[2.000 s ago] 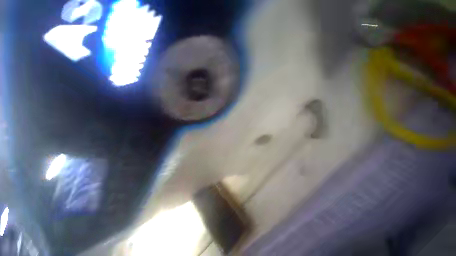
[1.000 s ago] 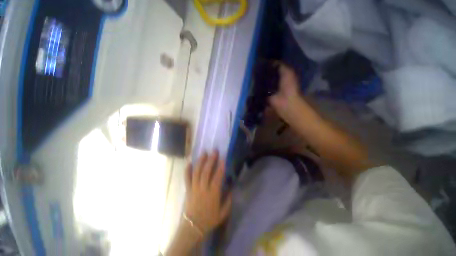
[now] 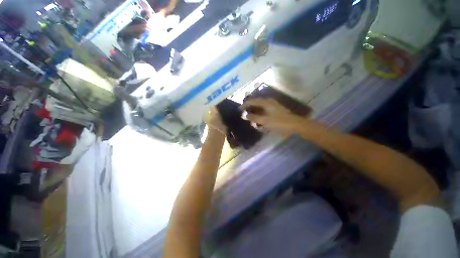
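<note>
A bunch of dark fabric strips is held up over the front of the white machine table, between my two hands. My left hand grips its left side, the fingers partly behind it. My right hand is at its upper right, fingers bent; blur hides whether they hold a piece. The white sewing machine with blue stripe and "JACK" lettering stands just behind. A dark flat rectangle, perhaps a phone, lies on the table by my right wrist.
Pale panels hang in folds at the left. Yellow loop handles with red beside them lie at the far right. The ruler-marked table edge runs across the front. Another machine and cloth heaps stand behind. Grey cloth is on my lap.
My right hand has come up from below the table edge to above the table. My left hand has left the table edge and now holds the dark strips. The view has turned.
</note>
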